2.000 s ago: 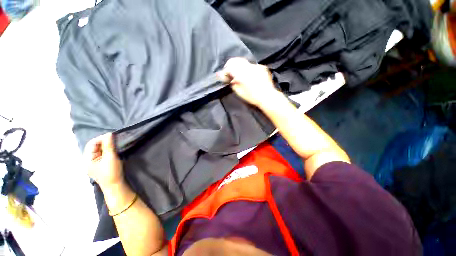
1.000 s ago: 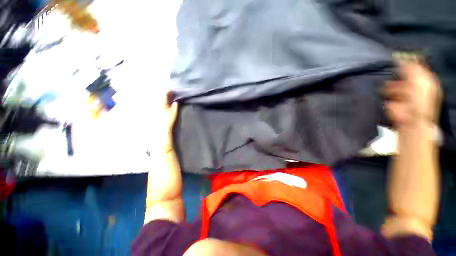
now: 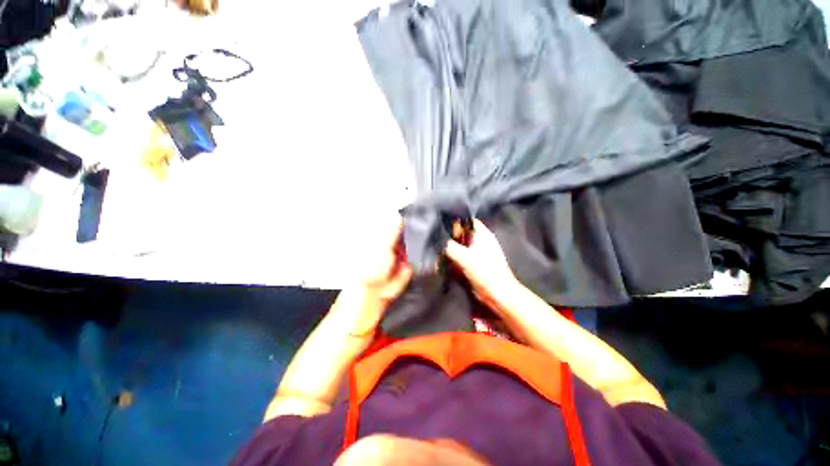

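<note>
A dark grey skirt (image 3: 660,223) lies on the white table, with its smoother blue-grey lining (image 3: 564,105) on top. The lining's hem edge is gathered toward the left end, near the table's front edge. My left hand (image 3: 387,273) holds the bunched cloth from its left side. My right hand (image 3: 473,255) is on the right side of the same bunch, fingers curled at the cloth. Something small and dark shows at the right fingers, too blurred to name. The fingertips of both hands are partly hidden by the cloth.
A pile of dark garments (image 3: 764,118) lies at the right. On the white table (image 3: 291,182) at the left are a black cord loop (image 3: 218,65), dark blue-black scraps (image 3: 188,127), a small black slab (image 3: 92,206) and plastic items (image 3: 84,109). The blue floor (image 3: 209,364) is below.
The view has shifted, showing more of the table's left side. My hands, earlier wide apart on the lining's hem, are now close together at its left part, and the cloth there is bunched.
</note>
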